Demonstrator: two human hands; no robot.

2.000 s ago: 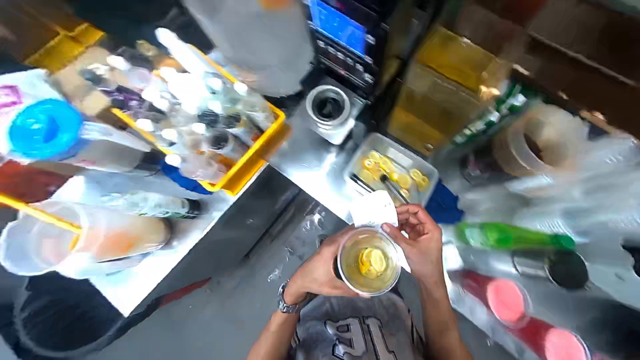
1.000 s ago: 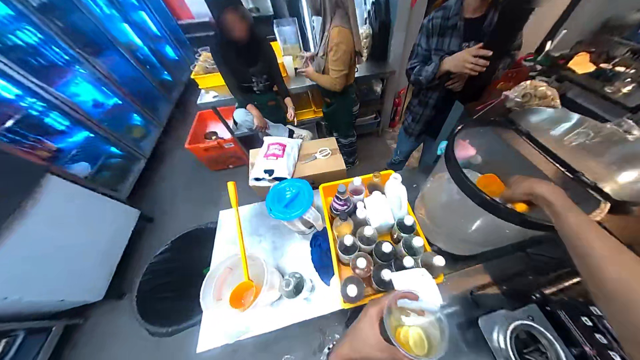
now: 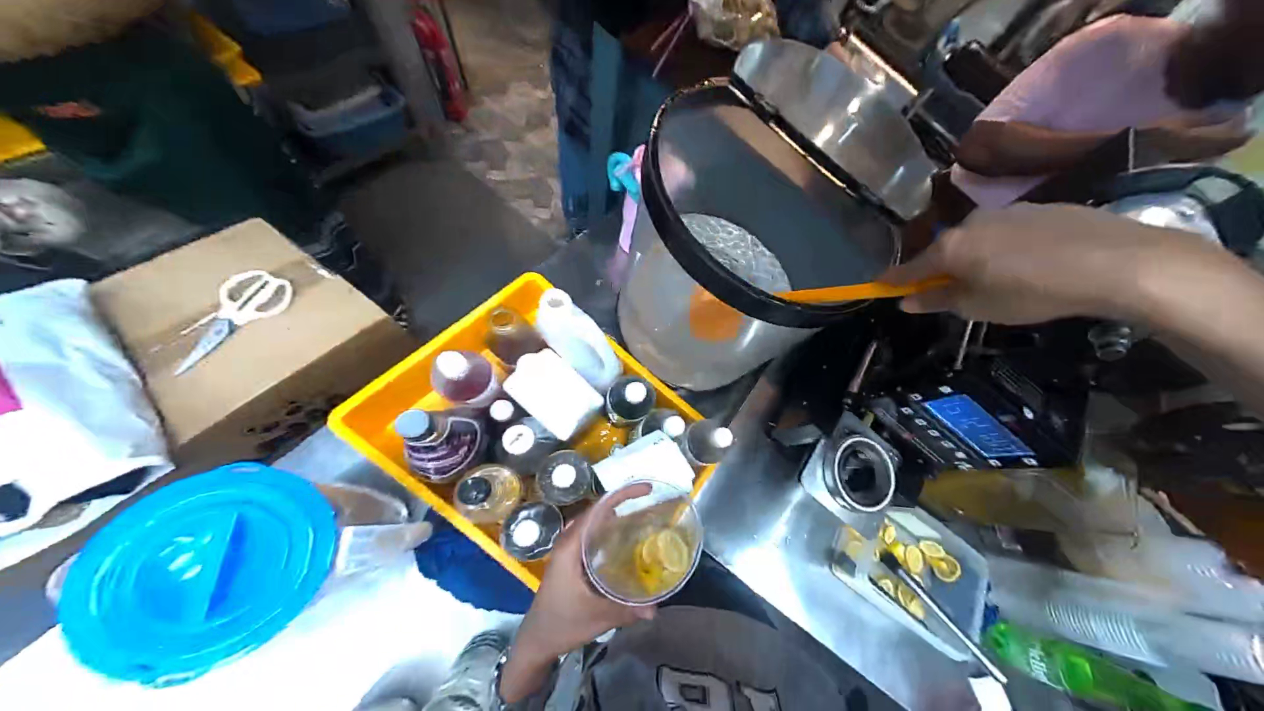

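Observation:
My left hand is closed around a clear plastic cup with lemon slices in it, held in front of a yellow crate of bottles. A slip of white paper shows by the cup's far rim. My right hand grips the handle of an orange ladle. The ladle's orange bowl shows blurred at the near wall of a large translucent bin with a black rim. Ice lies inside the bin.
A blue-lidded pitcher stands at lower left, near scissors on a cardboard box. On the right are a tray of lemon slices with tongs, a green bottle and a machine with a lit display. Other people stand beyond.
The view has swung twice. Two seconds ago both hands were at the cup; now only my left hand holds it. My right hand, over the bin a second ago, remains there with the orange ladle.

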